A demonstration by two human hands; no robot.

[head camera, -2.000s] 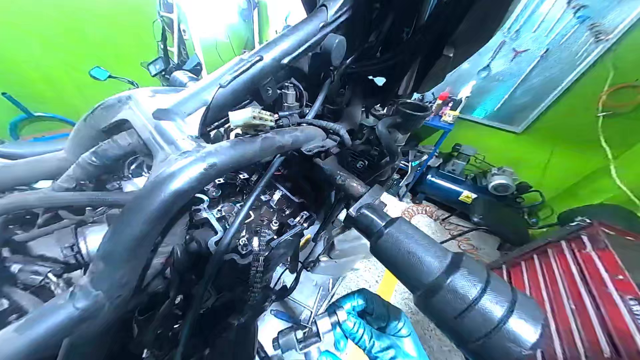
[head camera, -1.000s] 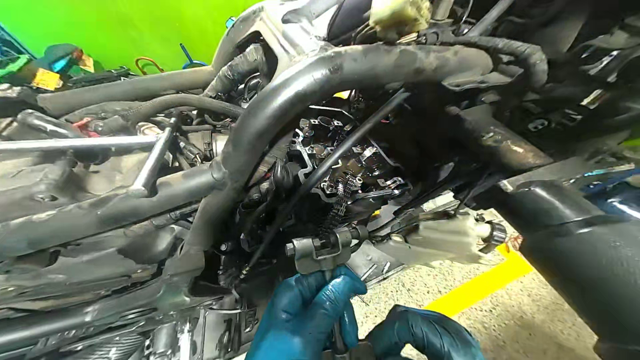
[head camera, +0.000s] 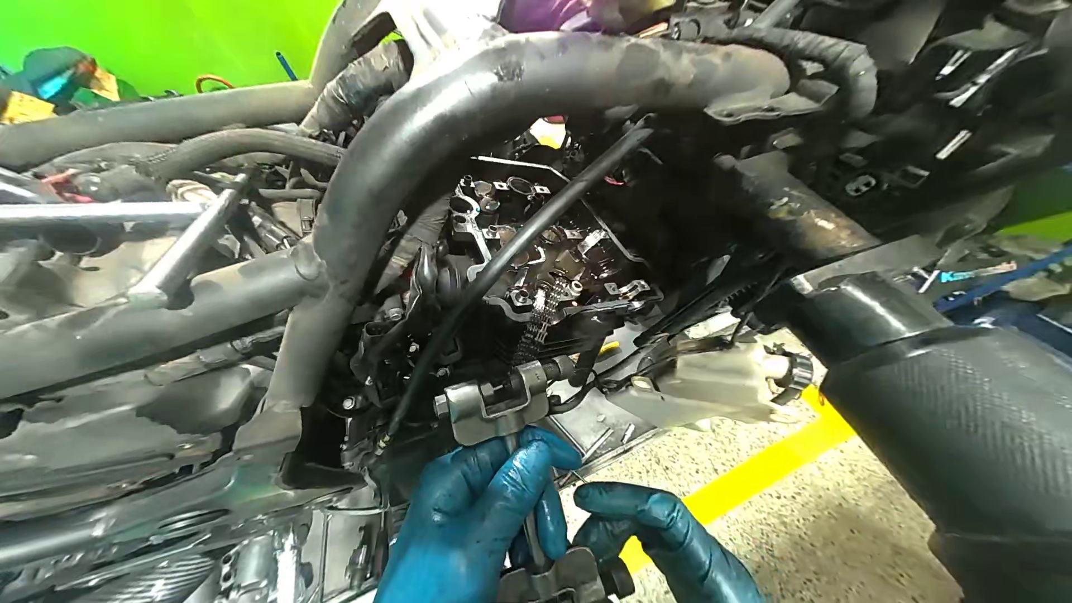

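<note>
My left hand (head camera: 477,511), in a blue glove, pinches the thin shank of a steel clamp-like tool (head camera: 498,406) with a U-shaped head and a cross bolt. A second metal block (head camera: 561,579) sits lower on the shank at the bottom edge. My right hand (head camera: 670,536), also gloved, has bent fingers beside this lower block; whether it grips it is hidden. Beyond the tool lies the uncovered cylinder head (head camera: 544,243) of a motorcycle engine, with a timing chain (head camera: 544,314) at its near side. A black cable (head camera: 502,260) crosses diagonally in front of the head.
Thick black frame tubes (head camera: 394,151) arch over and left of the engine. A large black fork tube (head camera: 946,419) slants down at the right. A whitish plastic reservoir (head camera: 720,381) with a black cap is between them, above a speckled floor with a yellow stripe (head camera: 754,461).
The view has turned strongly down and left toward the engine since the earliest frame. My left hand still holds the tool, and my right hand stays low beside it since the middle frame.
</note>
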